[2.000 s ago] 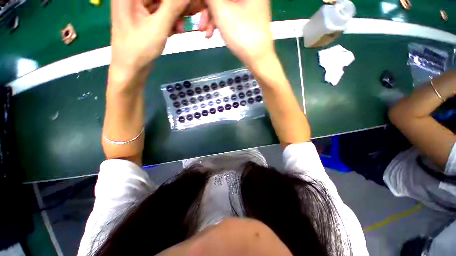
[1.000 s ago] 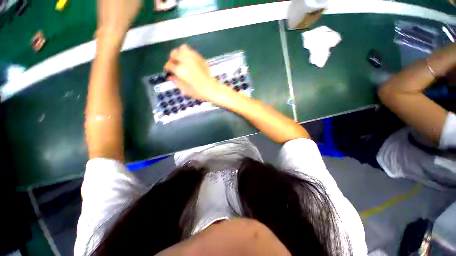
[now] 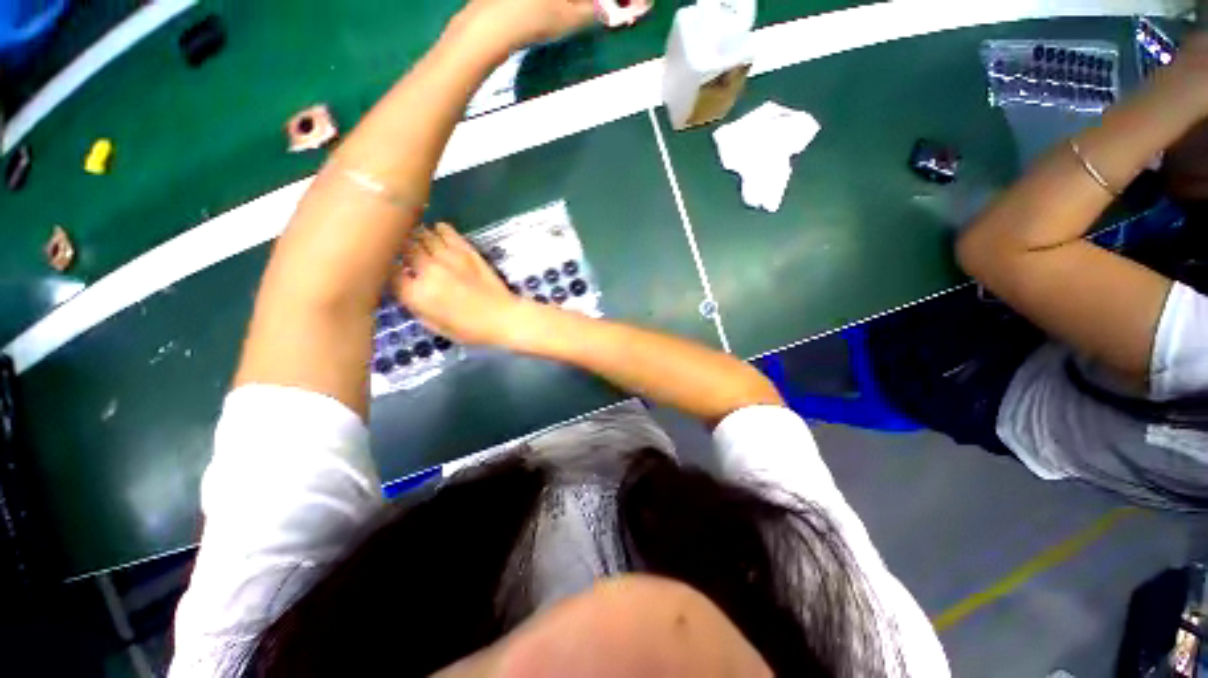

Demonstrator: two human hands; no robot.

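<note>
My left hand (image 3: 523,21) reaches over the green belt at the top edge. Its fingertips meet the left side of a copper-coloured housing (image 3: 623,11); whether they grip it is unclear. My right hand (image 3: 457,285) is over the clear sheet (image 3: 537,236) of round black discs (image 3: 554,277), fingers bent down at its left part. The hand hides the sheet's middle, and my left forearm covers its left edge. Whether a disc is between the fingers cannot be told.
A white bottle (image 3: 706,66) stands at the belt's white rail (image 3: 848,43), with a crumpled wipe (image 3: 768,148) nearby. More copper housings (image 3: 311,127), a yellow piece (image 3: 98,156) and a dark block (image 3: 203,40) are on the belt. A neighbour's arm (image 3: 1060,212) is at right.
The view has shifted. My left hand has moved right along the belt to the housing. My right hand came down from the belt to the sheet and stays there.
</note>
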